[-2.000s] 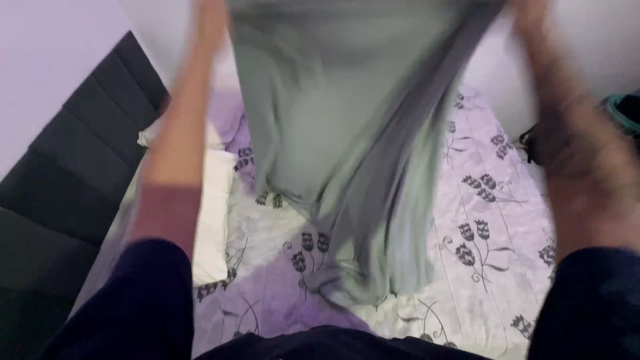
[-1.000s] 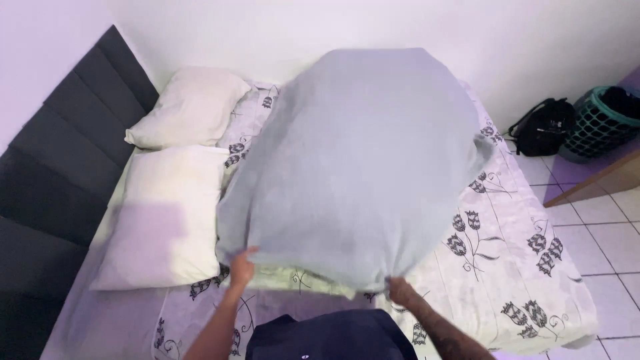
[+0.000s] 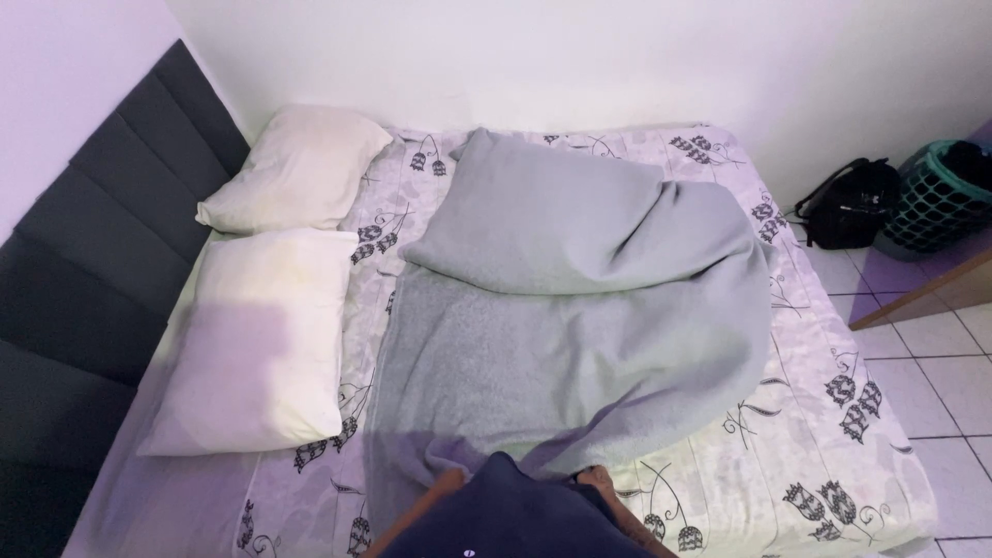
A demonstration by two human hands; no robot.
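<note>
A grey blanket (image 3: 542, 341) lies on the bed, its far part folded over on itself and wrinkled toward the right. At the bottom of the view, my left hand (image 3: 449, 479) is at the blanket's near edge, its fingers mostly hidden by the fabric and my dark shirt. My right hand (image 3: 595, 479) is closed on the near edge a little to the right, partly behind the shirt. Under the blanket is a floral bed sheet (image 3: 806, 403) with dark flower prints.
Two pale pillows (image 3: 263, 341) (image 3: 302, 167) lie by the dark padded headboard (image 3: 93, 209) at left. A white wall (image 3: 542, 62) borders the far side. On the tiled floor at right stand a black backpack (image 3: 849, 203) and a green laundry basket (image 3: 934, 205), near a wooden edge (image 3: 922, 291).
The blanket, held up in the air two seconds ago and billowing over the bed one second ago, now lies down, partly folded. Both hands have drawn in close to my body.
</note>
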